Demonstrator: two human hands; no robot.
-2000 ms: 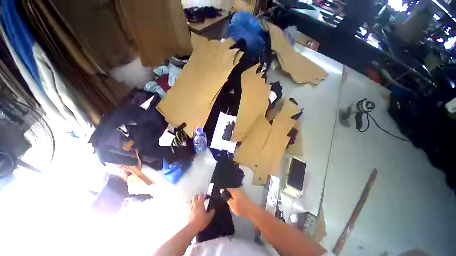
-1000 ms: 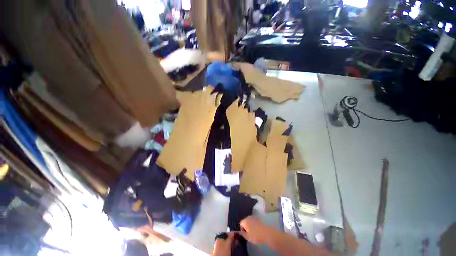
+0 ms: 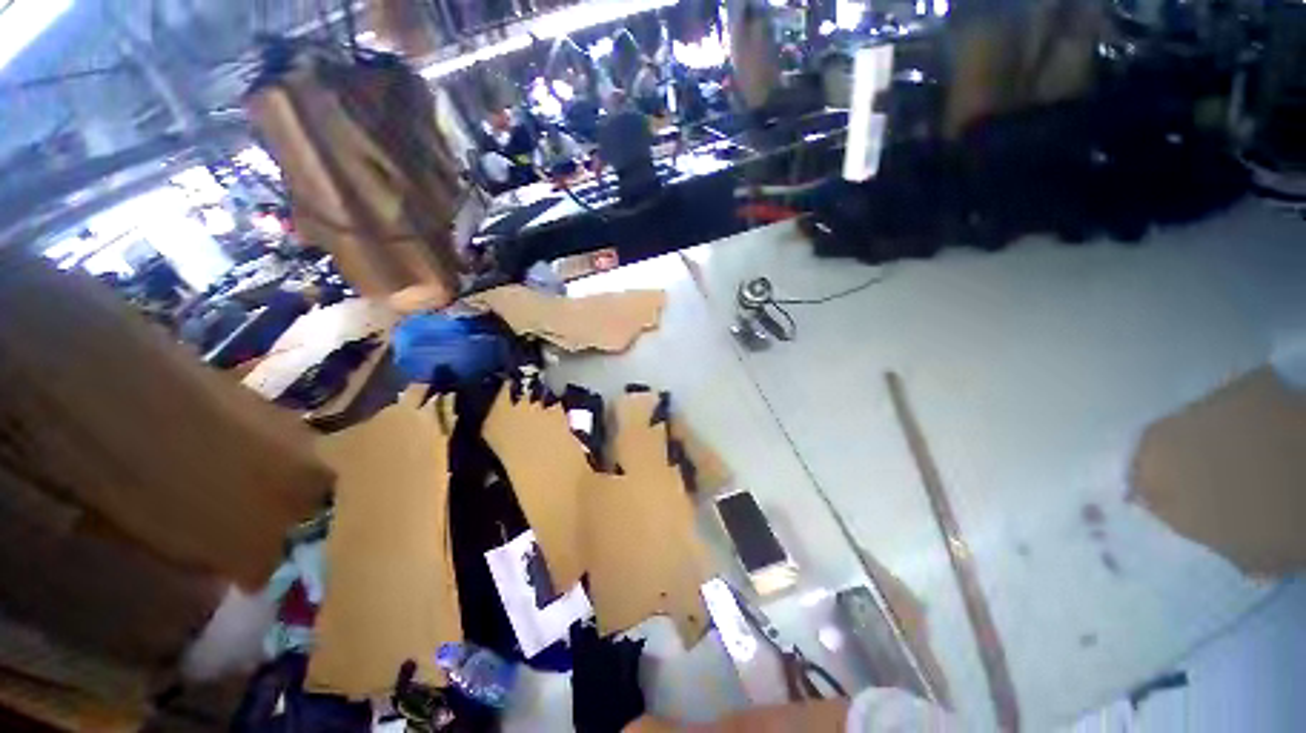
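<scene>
Tan card patterns lie at left centre: a large one (image 3: pixel 387 559), a narrower one (image 3: pixel 544 465) and another (image 3: pixel 637 537). Dark cut pieces (image 3: pixel 480 530) lie between and under them. A white style sheet (image 3: pixel 519 584) with a dark garment picture lies at their near end. A dark cloth piece (image 3: pixel 609 680) lies at the bottom edge. Only a strip of my right arm, perhaps with part of the hand, shows at the bottom edge beside a white sleeve; its fingers and any hold are hidden. My left hand is out of the picture.
A smartphone (image 3: pixel 752 530), dark-handled shears (image 3: pixel 809 673), a speckled block (image 3: pixel 877 637) and a long brown stick (image 3: pixel 953 544) lie right of the patterns. A water bottle (image 3: pixel 477 673), blue bag (image 3: pixel 447 347), corded tool (image 3: pixel 755 308) and right-hand card (image 3: pixel 1232 473) also show.
The view has swung up and right. Both hands, earlier together at the dark cloth, have dropped to or beyond the bottom edge. The right-hand card and more of the hall now show.
</scene>
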